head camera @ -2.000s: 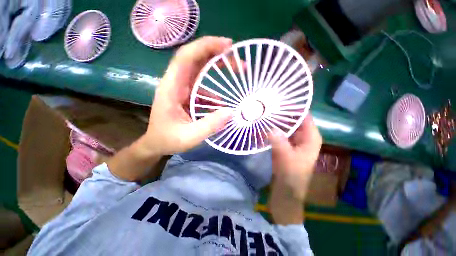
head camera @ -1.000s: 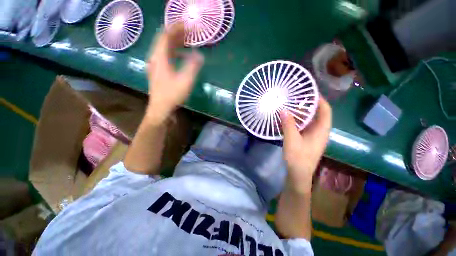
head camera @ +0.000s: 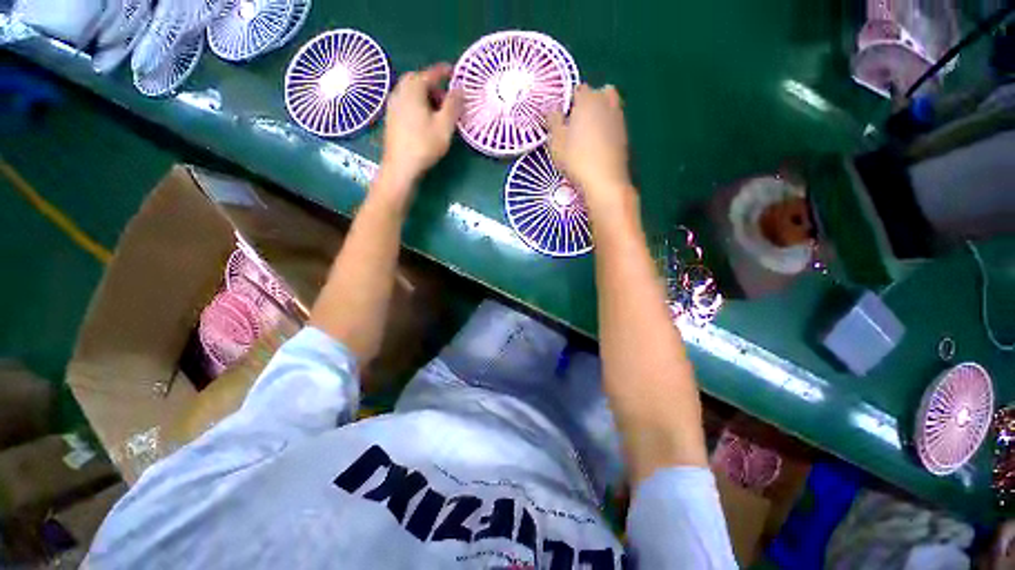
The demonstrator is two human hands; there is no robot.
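Two overlapping pale pink fan grilles (head camera: pixel 510 91) lie on the green bench in front of me. My left hand (head camera: pixel 421 125) holds the left rim with thumb and fingertips. My right hand (head camera: pixel 590 139) holds the right rim, its fingertips partly hidden. Another grille (head camera: pixel 543 206) lies flat just below the pair; my right forearm hides its right edge. A single grille (head camera: pixel 336 82) lies left of my left hand.
Several stacked grilles (head camera: pixel 258 20) are at upper left. Shiny rings (head camera: pixel 696 295) lie right of my forearm. Beyond are the press nest (head camera: pixel 774 225), grey switch box (head camera: pixel 861 331) and another pink grille (head camera: pixel 955 418). A carton (head camera: pixel 134 334) stands below the bench edge.
The grille held in both hands, then in my right hand, now lies on the bench. Both hands have moved to the pink pair. The view has shifted, uncovering the shiny rings.
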